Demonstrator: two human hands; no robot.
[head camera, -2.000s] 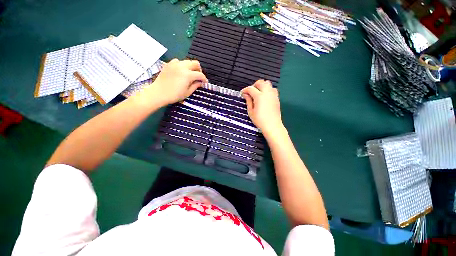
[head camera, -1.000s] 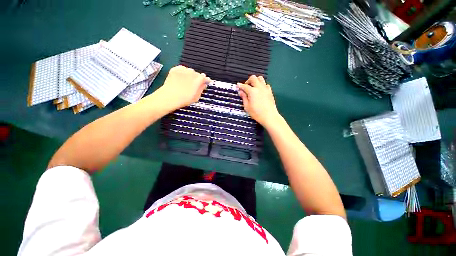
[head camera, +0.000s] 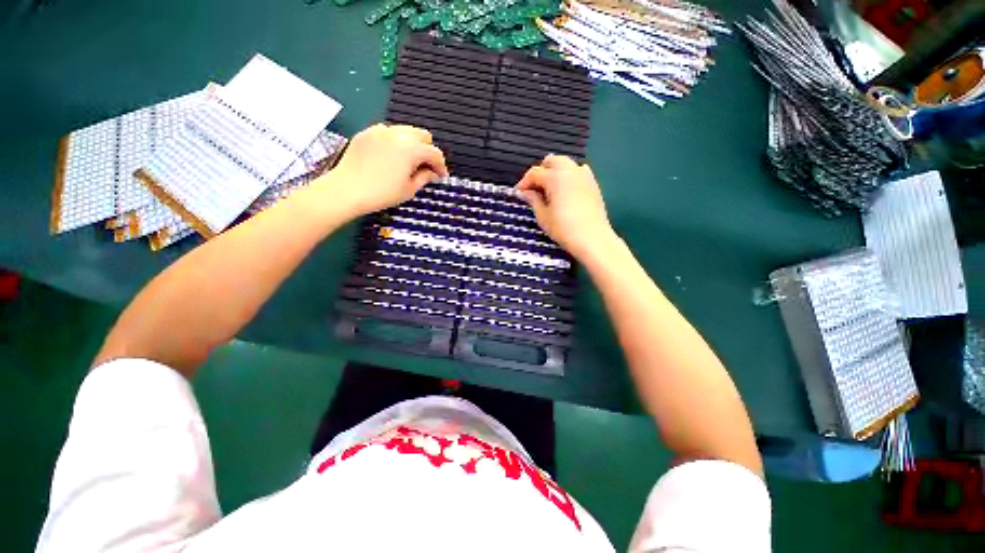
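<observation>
The black slotted tray (head camera: 467, 335) lies in front of me, its two oval handle openings at the near end. Thin strips with pale dots lie in its nearer slots. A wider white strip or panel piece (head camera: 475, 250) lies across the middle of them. My left hand (head camera: 387, 167) and my right hand (head camera: 568, 203) hold the two ends of a narrow white PCB strip (head camera: 482, 187) over the tray's middle. My fingertips hide its ends. The far slots show no strips.
Loose white panels (head camera: 243, 140) with orange edges lie fanned at the left. Green boards (head camera: 464, 15) and pale slivers (head camera: 637, 49) lie beyond the tray. A dark grey sheaf (head camera: 826, 130) and stacked panels (head camera: 853, 335) are at the right, above a light-blue item (head camera: 837, 459).
The view has shifted slightly. Both hands stay at the tray's middle with a strip between them. The wider white piece now shows an orange-brown left end.
</observation>
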